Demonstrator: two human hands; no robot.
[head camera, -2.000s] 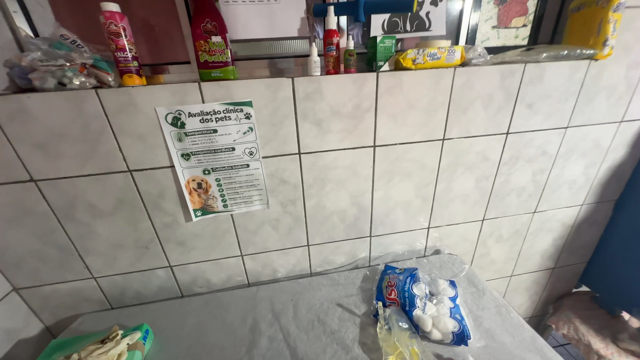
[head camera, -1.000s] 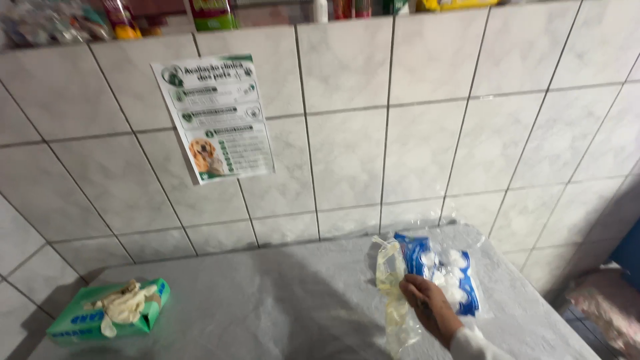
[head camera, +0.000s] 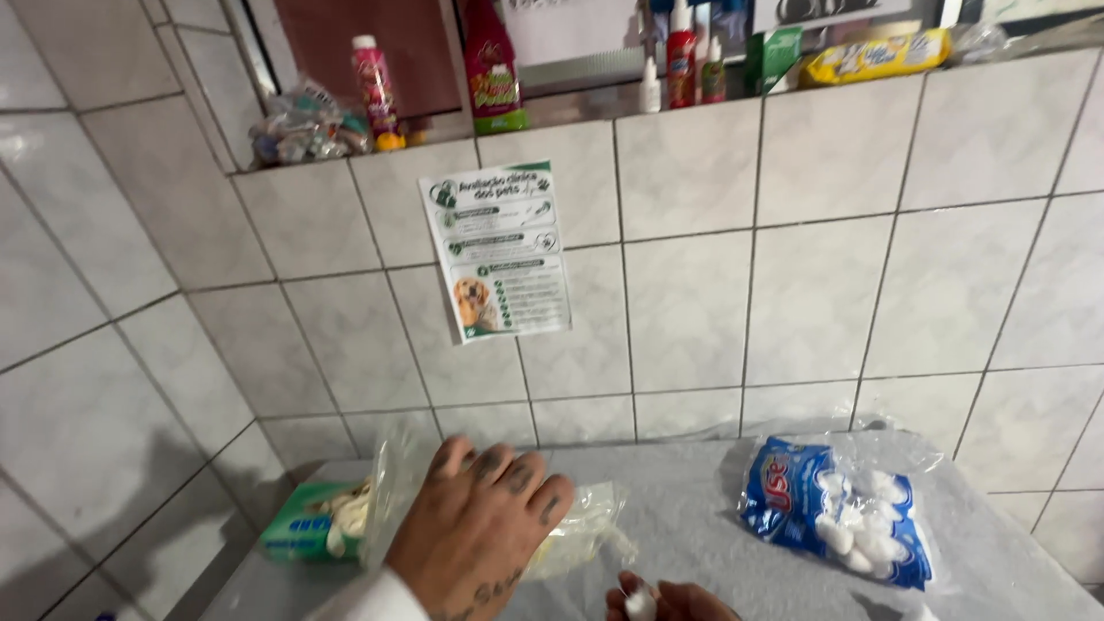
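Note:
My left hand (head camera: 483, 517), tattooed on the fingers, reaches over the grey-covered table (head camera: 690, 517) with its fingers curled on a clear plastic bag (head camera: 578, 535) that has something pale yellow in it. My right hand (head camera: 664, 599), partly cut off at the bottom edge, pinches a small white piece, apparently cotton. Right of it lies an opened blue and clear bag of cotton balls (head camera: 837, 509). Behind my left hand, a green box of gloves (head camera: 302, 526) has cream gloves bulging from its top.
A tiled wall (head camera: 690, 319) with a taped pet poster (head camera: 500, 250) rises behind the table. On the ledge above stand a pink bottle (head camera: 375, 90), a magenta bottle (head camera: 493, 78), a red spray bottle (head camera: 681, 65) and a yellow wipes pack (head camera: 880, 59).
Both hands are now in view, where one second ago a single hand was at the clear bag beside the cotton bag. The clear bag has moved left, away from the cotton. The view has shifted.

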